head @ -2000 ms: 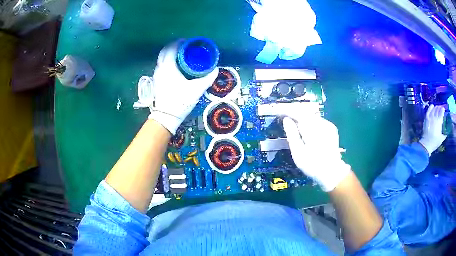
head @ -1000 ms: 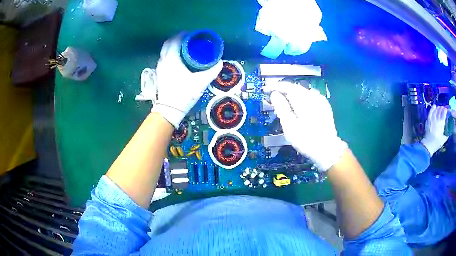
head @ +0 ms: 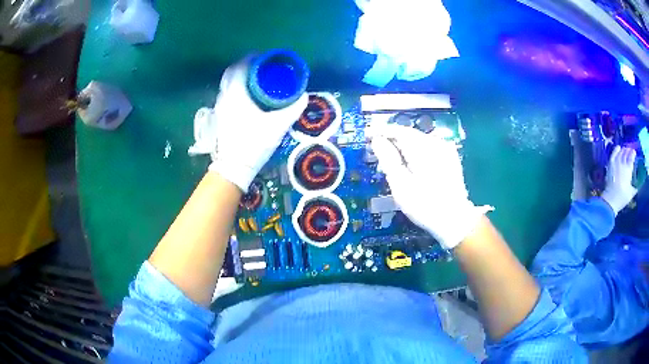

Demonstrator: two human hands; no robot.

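A large power circuit board lies on the green bench, with three copper-red toroid coils in white surrounds. My left hand, in a white glove, holds an open coating pot with blue liquid above the board's far left part. My right hand, also gloved, is over the board's right half, right of the coils. Its fingers are pinched together near the silver-white bars; a thin dark line, perhaps a brush handle, shows between them. Its tip is hidden. A yellow transformer sits at the near edge.
A crumpled white cloth lies beyond the board. Two translucent bottles stand at the far left, one with sticks in it. At the right, another person's gloved hand is at another board.
My right hand has moved from the board's right middle up and left towards the coils over two seconds. My left hand with the pot stays nearly in place.
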